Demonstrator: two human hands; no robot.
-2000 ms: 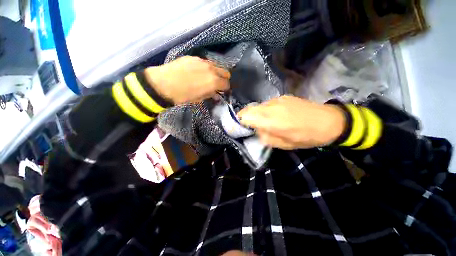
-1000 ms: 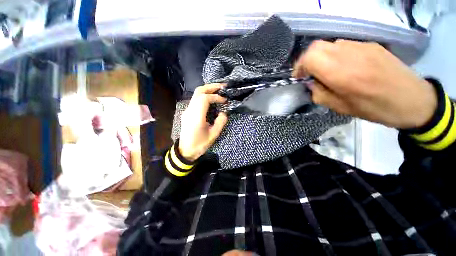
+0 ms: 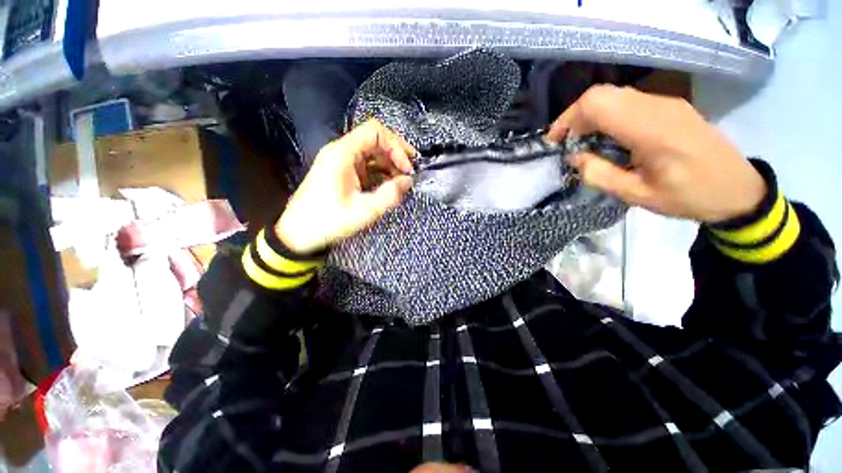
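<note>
A black-and-white tweed garment (image 3: 462, 254) lies bunched over the lap, below the table edge. Its long opening is spread between my hands and shows smooth pale grey lining (image 3: 494, 185) inside. My left hand (image 3: 346, 187) pinches the left end of the opening's dark upper edge between thumb and fingertips. My right hand (image 3: 657, 155) grips the right end of the same edge, thumb below and fingers above. The edge is pulled nearly straight between them. I cannot make out any tool in either hand.
The white table edge with a printed ruler (image 3: 415, 35) runs across the top. At the left are a cardboard box (image 3: 162, 164), white and pink cloth (image 3: 129, 277) and clear plastic wrap (image 3: 88, 416). More plastic-wrapped material (image 3: 595, 268) lies right of the garment.
Since two seconds ago the hands have moved apart and the opening is stretched sideways. Since one second ago my left hand has shifted a little left, and the garment spreads lower left.
</note>
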